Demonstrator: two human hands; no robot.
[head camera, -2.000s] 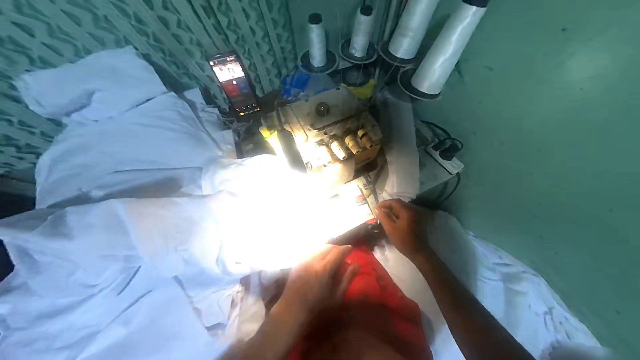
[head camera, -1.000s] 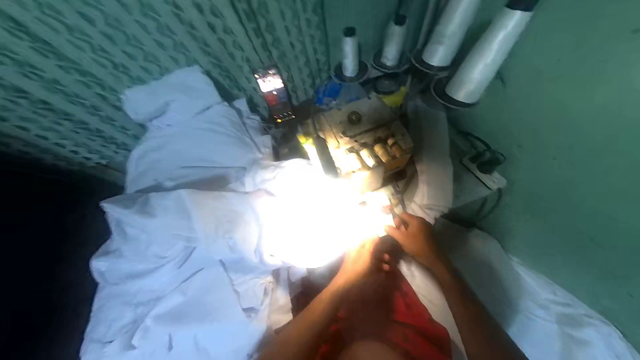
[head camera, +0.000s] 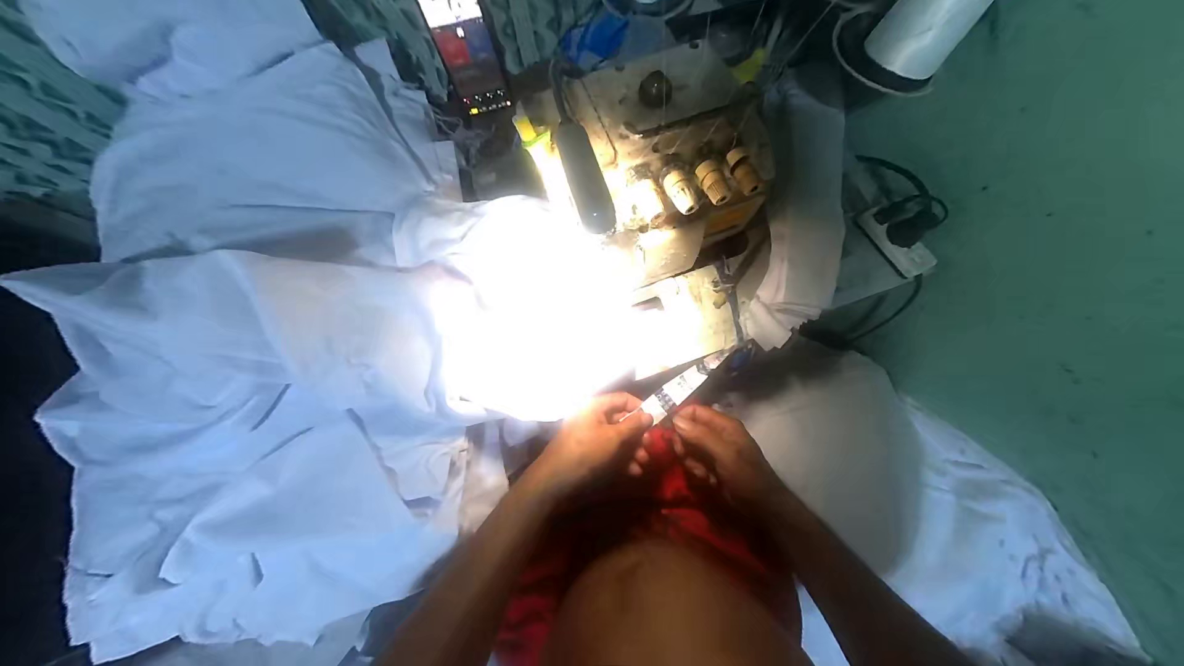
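Observation:
My left hand (head camera: 601, 435) pinches the near end of a narrow white strip with dark printing (head camera: 680, 390), just in front of the sewing machine. The strip slants up to the right toward a small dark part at the machine's edge. My right hand (head camera: 721, 449) is beside the strip's end with fingers curled; whether it grips anything is unclear. Beyond both hands stands an overlock sewing machine (head camera: 698, 97) with a row of tension dials (head camera: 698, 185). A lamp's glare hides its left side and part of the white fabric (head camera: 305, 324).
A lit phone (head camera: 467, 55) stands behind the machine. At the upper right is a white thread cone (head camera: 925, 37). A power strip (head camera: 897, 242) with plugged cables lies right of the machine. More white cloth (head camera: 1008, 527) lies at the lower right, near the green wall (head camera: 1054, 231).
My hands have come away from the machine's bed and now sit close together, with the printed strip showing between them. The view has moved closer to the machine.

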